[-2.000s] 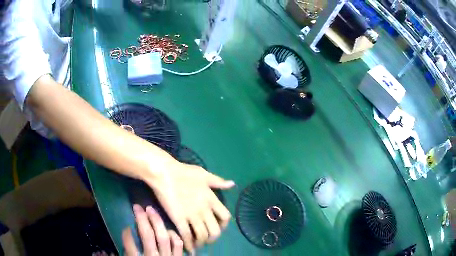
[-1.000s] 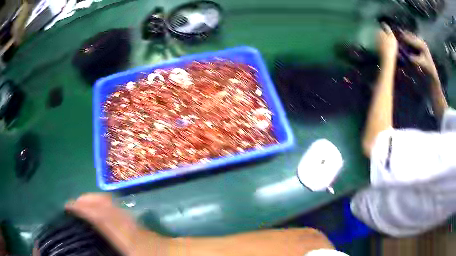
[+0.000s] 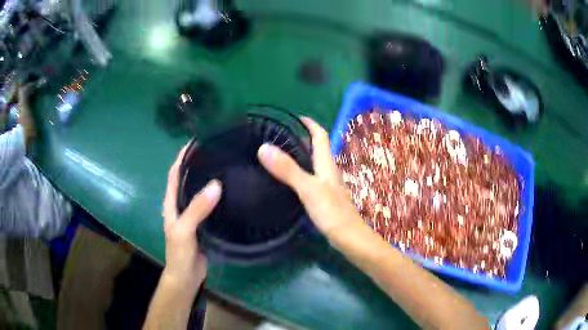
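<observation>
A stack of black fan grilles (image 3: 248, 206) is held between both my hands over the green bench (image 3: 106, 142), left of the blue tray. My left hand (image 3: 184, 222) grips its left edge, with the thumb on top. My right hand (image 3: 319, 187) grips its upper right edge, with the thumb reaching over the top. No shiny ring shows on the top grille. The image is blurred, so the number of grilles cannot be told. The blue tray (image 3: 529, 213) is heaped with copper-coloured rings (image 3: 432, 193).
A grille with a shiny centre (image 3: 188, 103) lies beyond my hands. A dark pile (image 3: 406, 64) stands behind the tray. Part-built fans (image 3: 519, 97) lie farther back. A white plastic piece (image 3: 519, 314) is at the tray's near right corner. A person's pale sleeve (image 3: 26, 187) is at the left.
The view has swung, so the tray now lies at the right instead of the centre. Both my hands now show on the black grille stack; a second ago only one hand showed at the lower left.
</observation>
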